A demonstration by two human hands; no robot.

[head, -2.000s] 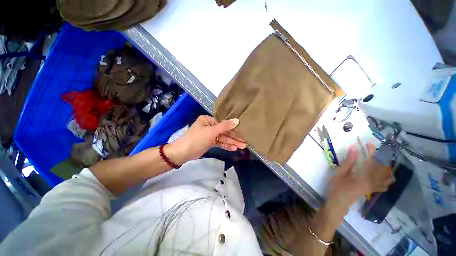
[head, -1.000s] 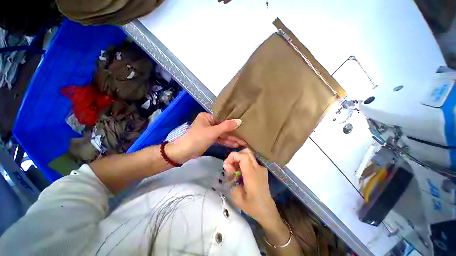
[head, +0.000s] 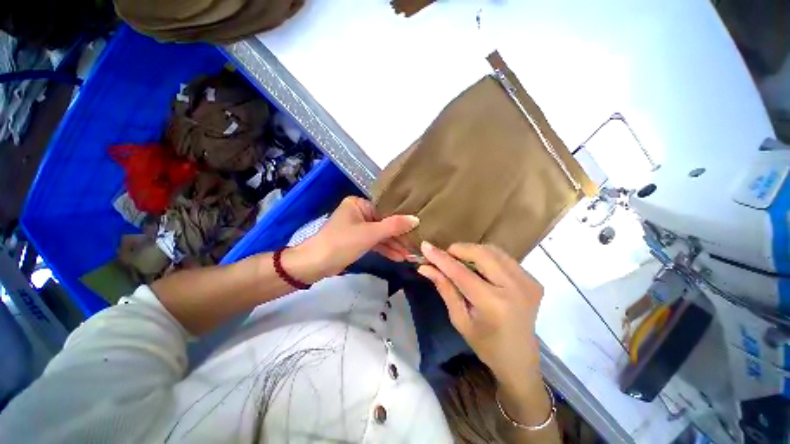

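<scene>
The brown fabric panel [head: 485, 165] lies on the white machine table, its pale zip line [head: 541, 126] along the upper right edge and one corner by the needle area [head: 598, 208]. My left hand [head: 351, 238] pinches the panel's near edge at the table's front, thumb on top. My right hand [head: 494, 303] is right beside it at the same edge, fingers closed on the small thread snips. The snips are mostly hidden by the fingers; only a small tip shows near the fingertips.
The white sewing machine [head: 736, 217] stands at right, with a black box [head: 667, 347] and a yellow-orange loop beside it. A brown pile [head: 208, 17] lies at upper left. A blue bin [head: 78, 173] with brown and red cloth is below the table.
My right hand took the snips from the table near the needle, came to the lap side, then moved up to the panel's near edge. My left hand keeps its hold.
</scene>
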